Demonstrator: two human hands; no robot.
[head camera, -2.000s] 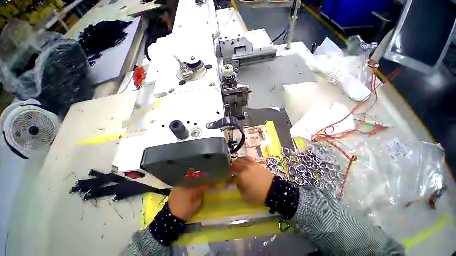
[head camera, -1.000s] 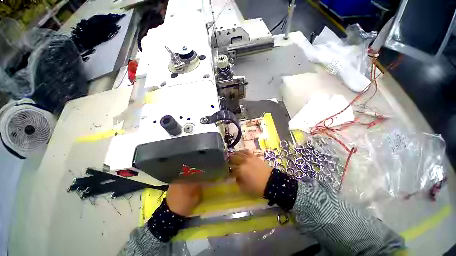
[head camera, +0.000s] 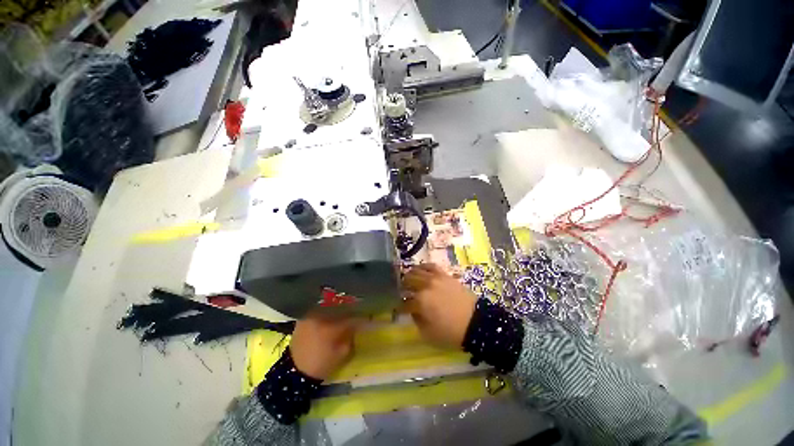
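The sewing machine's dark grey front cover hides the needle area and the fingertips of my left hand. My left hand is bent at the cover's lower edge; what it holds cannot be seen. My right hand is right of the cover, fingers curled near the needle area; what they hold is hidden. A fanned pile of black webbing straps lies left of the machine, its right end close to my left hand. A heap of metal rings lies right of my right hand. One ring lies apart near my right cuff.
Yellow tape covers the bed's front. A clear plastic bag, red cord and white paper lie at the right. A white fan stands at the left edge. More black straps lie at the back left.
The view has shifted slightly. Both hands stay at nearly the same places by the machine head, with only small finger changes in my right hand.
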